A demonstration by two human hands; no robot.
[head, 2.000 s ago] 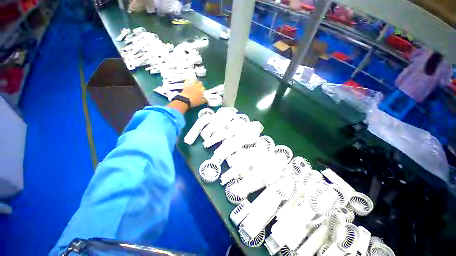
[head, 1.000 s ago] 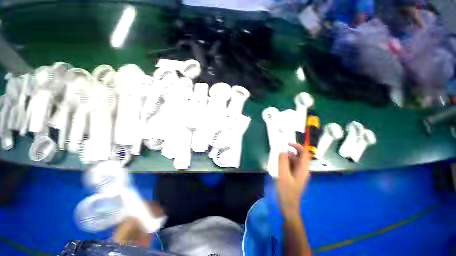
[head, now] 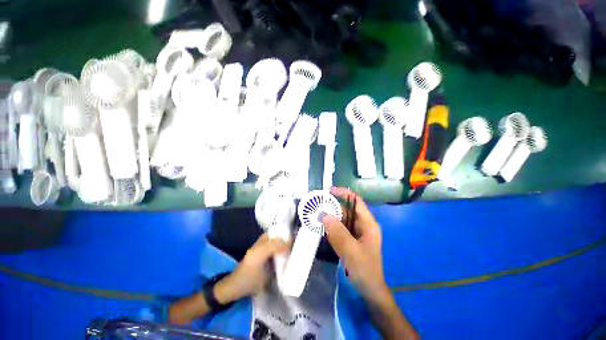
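Observation:
My left hand [head: 260, 265] holds a white fan shell [head: 274, 209] over the lap, head up. A second white fan shell [head: 307, 255] hangs beside it with its slotted round head up and its handle tilted down to the left. My right hand [head: 359, 242] is at this second shell's head, thumb on the grille hub and fingers behind it. Whether my left fingers also touch the second handle is hard to tell. A thin dark thing shows by my right fingers, too small to name.
White fan shells [head: 119, 139] lie heaped at left on the green bench [head: 565, 159]. Several more shells [head: 364, 146] stand spaced in a row at right, with an orange, yellow and black tool [head: 432, 146] among them. Dark parts [head: 312, 26] lie behind.
My left hand has brought the shells from the lower left to the middle. My right hand has left the orange tool and come to a shell's head. The view has shifted.

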